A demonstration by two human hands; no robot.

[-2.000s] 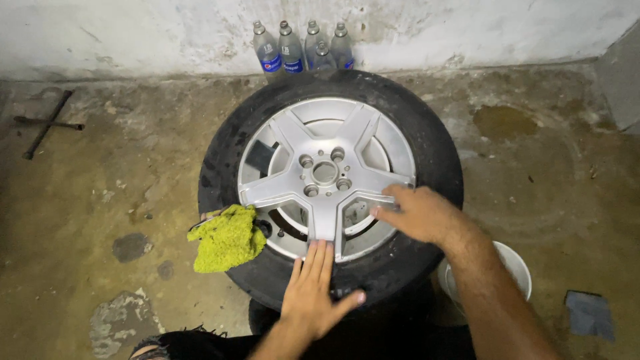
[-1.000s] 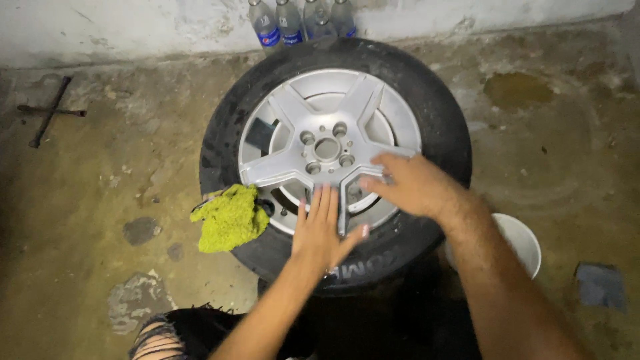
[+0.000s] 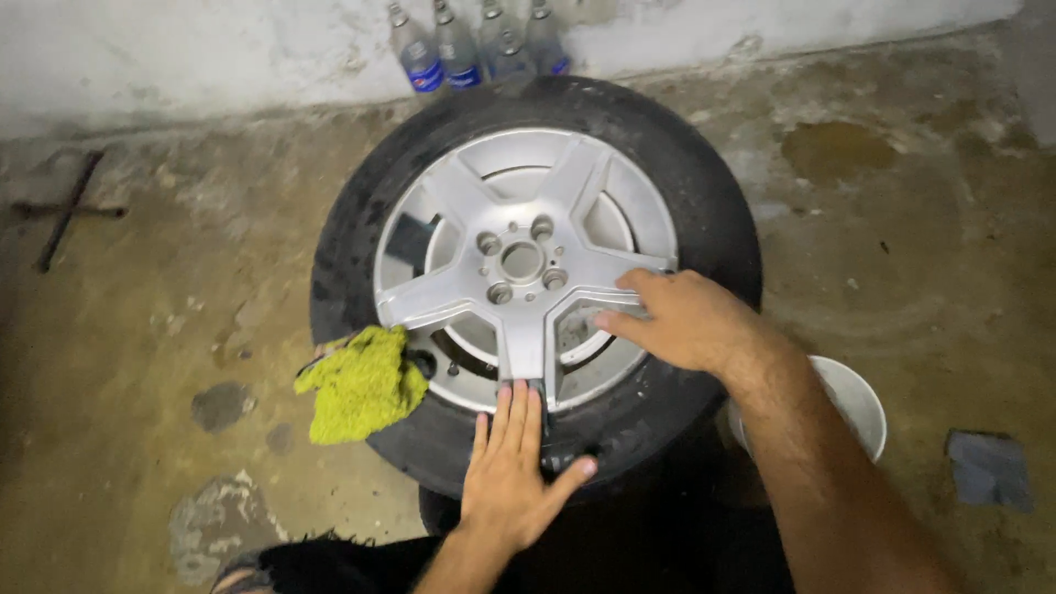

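Observation:
A silver five-spoke alloy wheel (image 3: 445, 190) with a black tyre (image 3: 714, 181) lies face up in front of me. My left hand (image 3: 516, 454) reaches over the tyre's near side, its fingertips pressing a thin dark sheet (image 3: 535, 386) onto the outer end of the near spoke; its thumb is spread. Most of that sheet is hidden. My right hand (image 3: 681, 318) rests on the right spoke near the rim, thumb and index finger apart, with nothing seen between them. A yellow-green cloth (image 3: 363, 386) is draped over the tyre's left side, beside a small dark object (image 3: 422, 361).
Several bottles (image 3: 458, 49) stand against the white wall behind the tyre. A cross-shaped lug wrench (image 3: 68, 210) lies on the stained floor at left. To the right are a white bucket (image 3: 874, 412), partly behind my right forearm, and a grey sheet (image 3: 990, 469) on the floor.
My left hand has slid along the near spoke, from close to the hub one second ago out toward the rim. My right hand stays near the right spoke.

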